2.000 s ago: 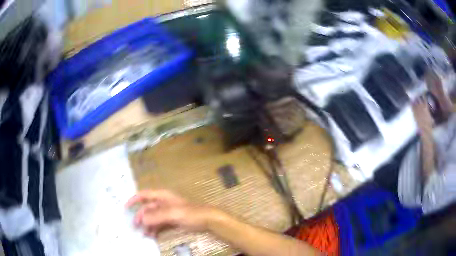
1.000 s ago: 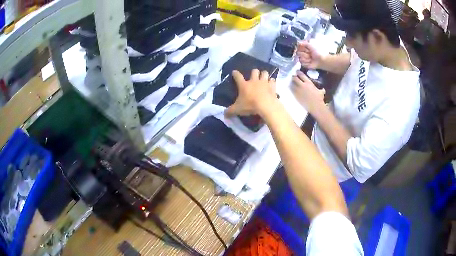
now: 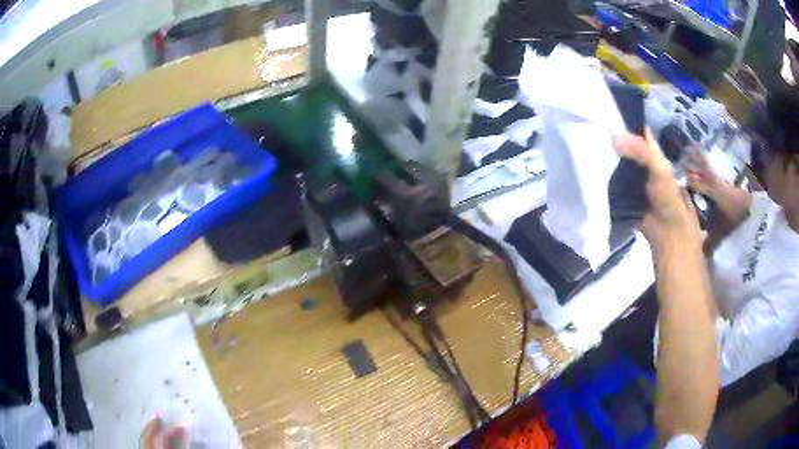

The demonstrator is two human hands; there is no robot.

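Observation:
My right hand (image 3: 653, 180) is at the right with the arm stretched out, holding a black housing (image 3: 627, 158) upright by its side. A white foam wrapping sheet (image 3: 574, 149) hangs over the housing's left side. Another black housing (image 3: 561, 259) lies on the bench below it, partly hidden by the foam. My left hand (image 3: 164, 435) shows only as blurred fingertips at the bottom edge, over the speckled white sheet (image 3: 149, 377); the rest is cut off.
A blue parts tray (image 3: 188, 206) with oval pieces is at the left. The fume fan (image 3: 350, 241) and its cords stand mid-bench. A small dark block (image 3: 358, 358) lies on the cardboard (image 3: 280, 377). A co-worker (image 3: 745, 263) sits at the right. Orange wires (image 3: 517, 430) hang below the bench edge.
The view has turned left. My right hand has lifted the housing upright with the foam sheet, off the stack beside the co-worker. My left fingertips now show at the bottom edge.

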